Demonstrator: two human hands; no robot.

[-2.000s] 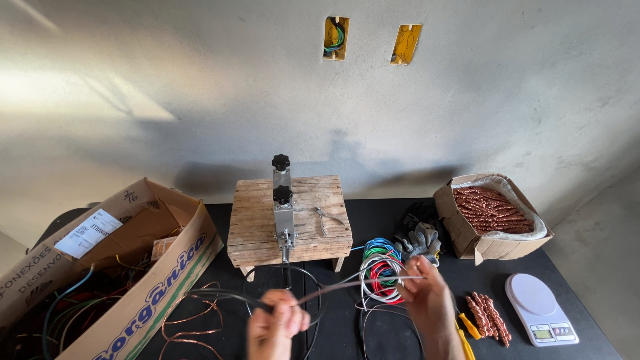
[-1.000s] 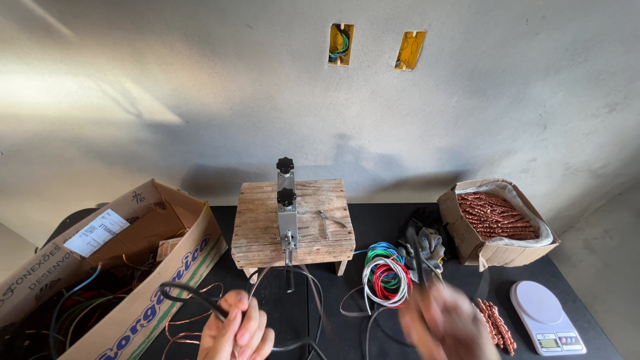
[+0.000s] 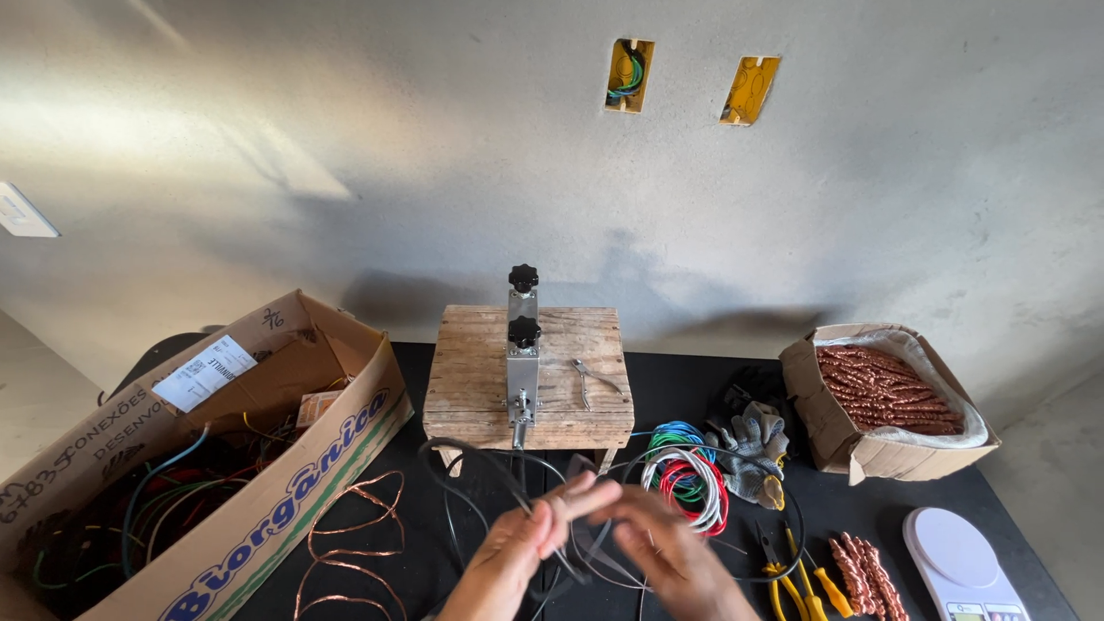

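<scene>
My left hand (image 3: pixel 539 535), at the bottom centre, is closed on a black cable (image 3: pixel 483 457) that loops up and to the left of it. Beside it is my right hand (image 3: pixel 660 543), blurred, its fingers close to the left hand; whether it grips any cable is unclear. Beyond the hands stands a metal wire stripping device (image 3: pixel 523 379) with two black knobs, mounted on a wooden stool (image 3: pixel 466 371). Small pliers (image 3: pixel 595 379) lie on the stool. Coiled white, red, green and blue wires (image 3: pixel 690 483) lie right of the hands.
At left, a cardboard box (image 3: pixel 285 509) holds cables, near loose bare copper wire (image 3: pixel 345 552). To the right are gloves (image 3: pixel 750 457), yellow-handled pliers (image 3: pixel 780 586), twisted copper bundles (image 3: pixel 867 578), a kitchen scale (image 3: pixel 957 552) and a box of copper (image 3: pixel 837 448).
My hands were wide apart one second ago and are now close together in front of the stool. The black cable now loops between the left hand and the stool.
</scene>
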